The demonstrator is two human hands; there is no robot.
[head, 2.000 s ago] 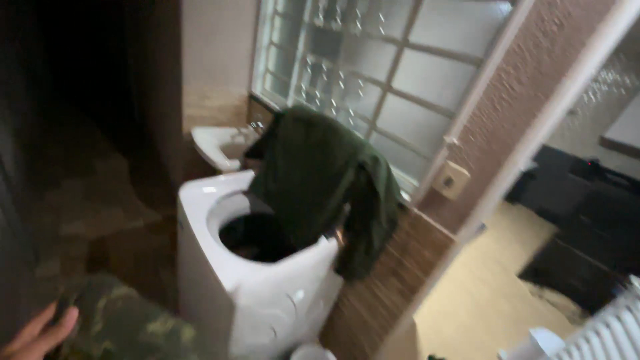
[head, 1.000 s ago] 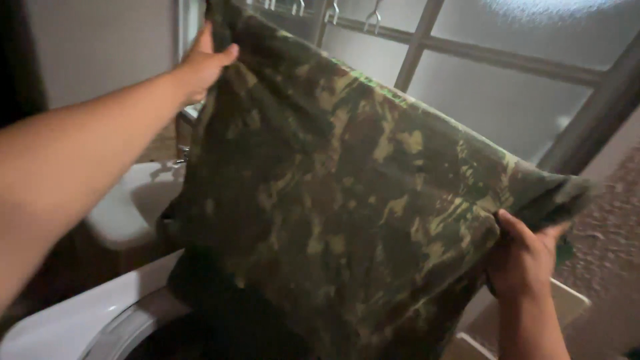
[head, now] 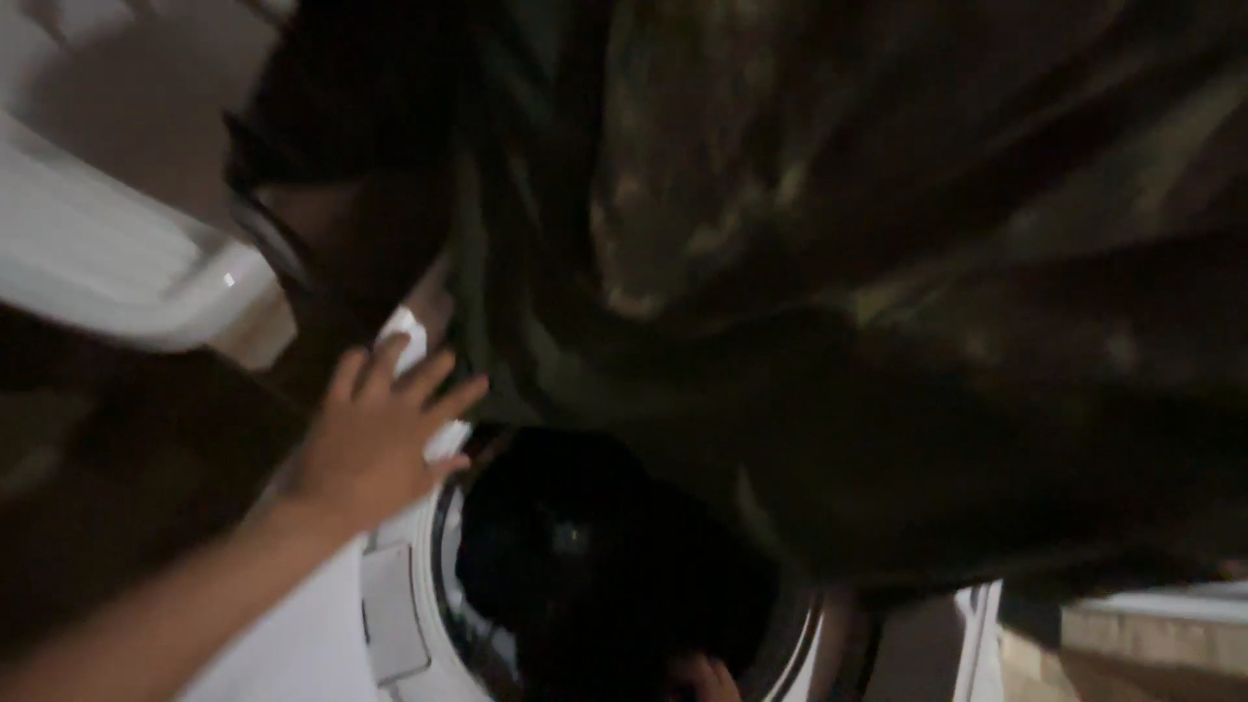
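Note:
Camouflage cloth (head: 721, 224) hangs in dark folds across the upper middle and right, over the white top-loading washing machine (head: 395, 609). My left hand (head: 375, 439) is beside its left edge with the fingers spread, above the machine's rim, and holds nothing. Of my right hand (head: 704, 675) only some fingers show at the bottom, at the round opening; whether they grip the dark cloth (head: 604, 546) inside is too dark to tell. The view is dim and blurred.
A white basin (head: 127, 253) stands at the upper left, past the machine. Tiled floor (head: 1033, 663) shows at the lower right, near a pale ledge (head: 1150, 624).
Both hands held the camouflage cloth spread out one second ago; now it hangs over the machine, my left hand is off it and my right hand is low at the opening. The view has tilted down.

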